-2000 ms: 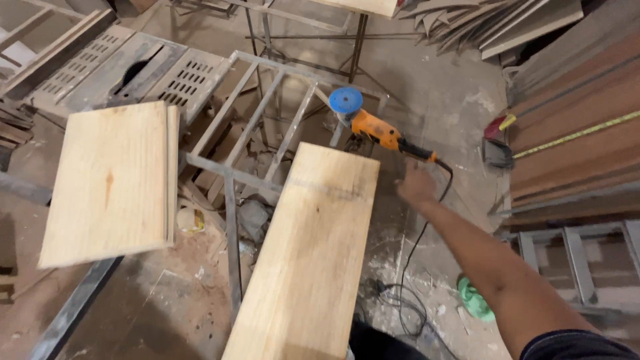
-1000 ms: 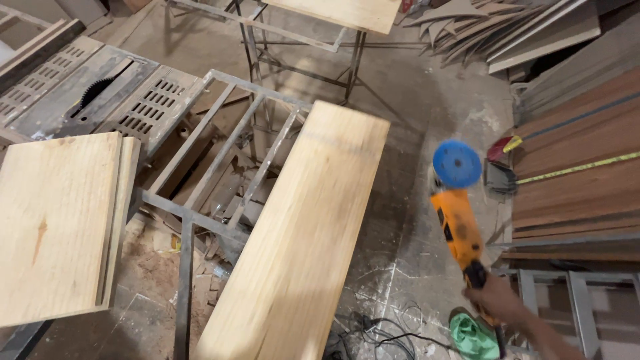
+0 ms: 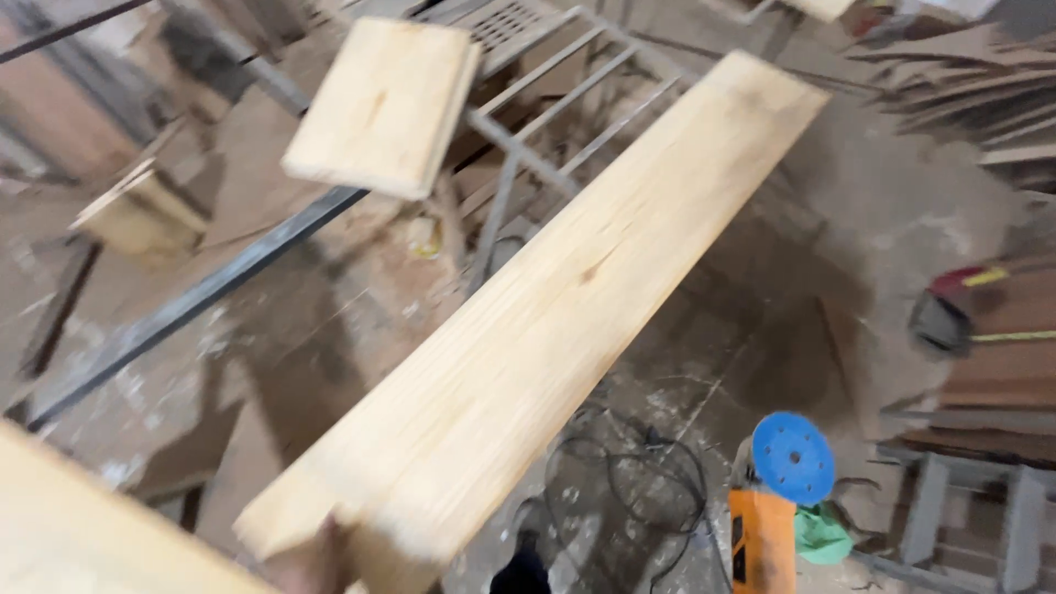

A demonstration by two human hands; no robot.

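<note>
A long pale wooden board (image 3: 561, 305) runs diagonally across the middle of the head view. At its near end a blurred hand, seemingly my left hand (image 3: 318, 561), touches the board's edge; its fingers are mostly hidden, so its grip is unclear. An orange angle grinder (image 3: 763, 540) with a blue perforated disc (image 3: 794, 458) stands upright in the view at the lower right, disc uppermost. The hand at its handle lies outside the frame, so my right hand cannot be seen. Shorter stacked boards (image 3: 379, 107) lie at the upper left of the long board.
A metal frame (image 3: 528, 148) is beyond the long board. Black cable (image 3: 643, 495) coils on the floor beside a green bundle (image 3: 821, 535). At right are a tape measure (image 3: 940, 322) and brown boards (image 3: 1006, 363). Another pale board (image 3: 91, 528) fills the lower left corner.
The view has swung left and down. The grinder, held in my right hand earlier, is now at the lower right with that hand out of view. A hand has appeared at the long board's near end.
</note>
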